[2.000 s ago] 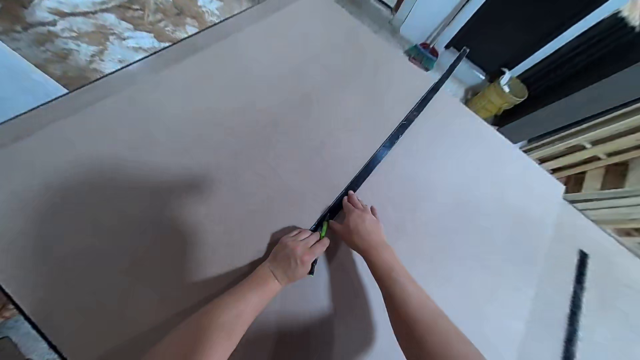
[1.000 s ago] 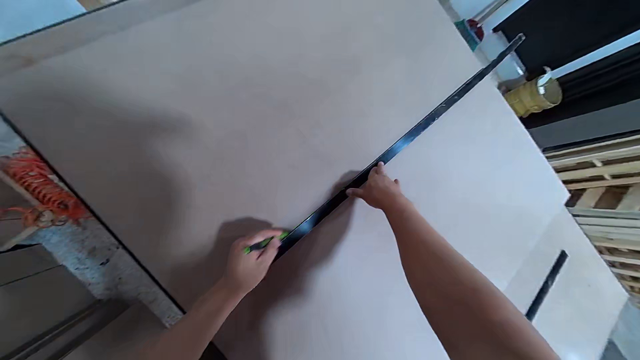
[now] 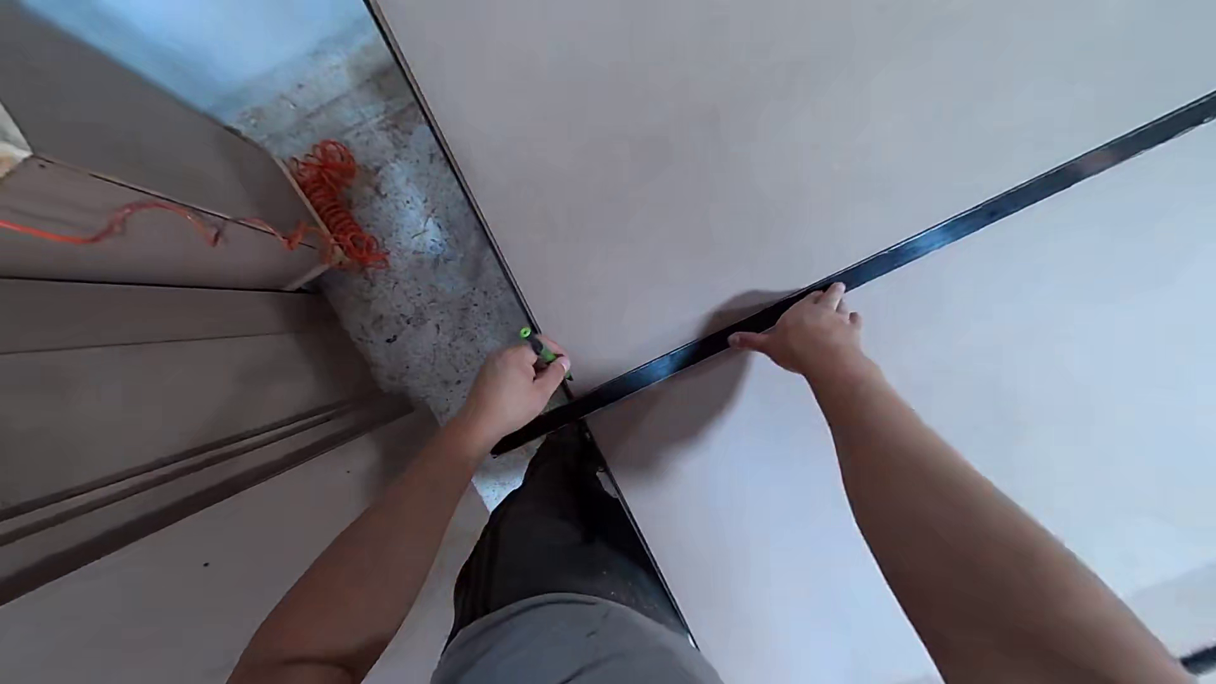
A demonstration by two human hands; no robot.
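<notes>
A long dark straightedge bar (image 3: pixel 936 237) lies slantwise across a large pale sheet panel (image 3: pixel 760 171), and its near end sticks out past the panel's edge. My left hand (image 3: pixel 513 389) grips a green and black marker or pencil (image 3: pixel 541 350) at that edge, just above the bar's end. My right hand (image 3: pixel 812 332) presses on the bar farther along, thumb and fingertips spread on its top, without closing round it. The pen's tip is mostly hidden by my fingers.
An orange coiled air hose (image 3: pixel 332 204) hangs by a stack of boards (image 3: pixel 171 380) on the left. Stained concrete floor (image 3: pixel 418 247) shows between stack and panel. My leg (image 3: pixel 570 532) is beside the panel's edge. Another dark strip (image 3: pixel 1199 659) shows at the bottom right corner.
My left hand has moved along the bar with the green pen, from the panel's middle to its edge. My right hand stays on the bar. The view has swung left and down.
</notes>
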